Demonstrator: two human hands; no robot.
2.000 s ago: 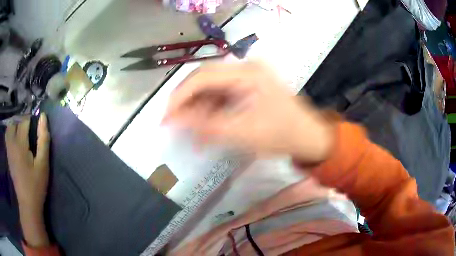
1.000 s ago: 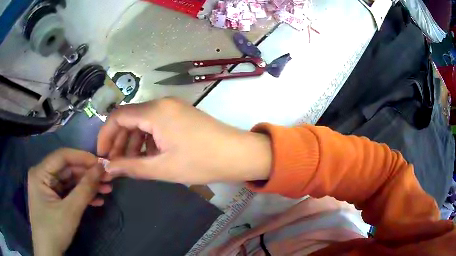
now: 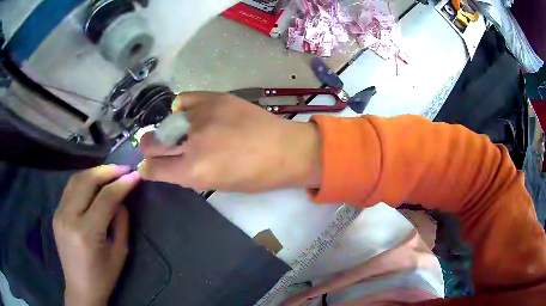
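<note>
A dark charcoal garment panel (image 3: 197, 239) with a faint curved seam lies on the table below the needle area. My left hand (image 3: 96, 221) is on the panel's left part, its thumb and forefinger pinched at the upper edge. My right hand (image 3: 233, 143) is beside the presser foot area, its fingertips almost touching my left fingertips. The label seen earlier is hidden or too small to make out. The sewing machine's needle area (image 3: 135, 134) is partly covered by my right hand.
Thread snips with dark red handles (image 3: 305, 100) lie beyond my right hand, blades partly hidden. Pink-and-white labels (image 3: 320, 30), a red packet (image 3: 257, 17) and a holder with orange parts (image 3: 464, 15) lie farther off. A brown square (image 3: 268, 241) and a printed ruler (image 3: 317, 251) are nearer. Dark panels (image 3: 488, 101) are at right.
Both hands have moved up toward the needle from the pinched label. The right hand came in from over the table two seconds ago. The view has shifted, showing more of the machine head.
</note>
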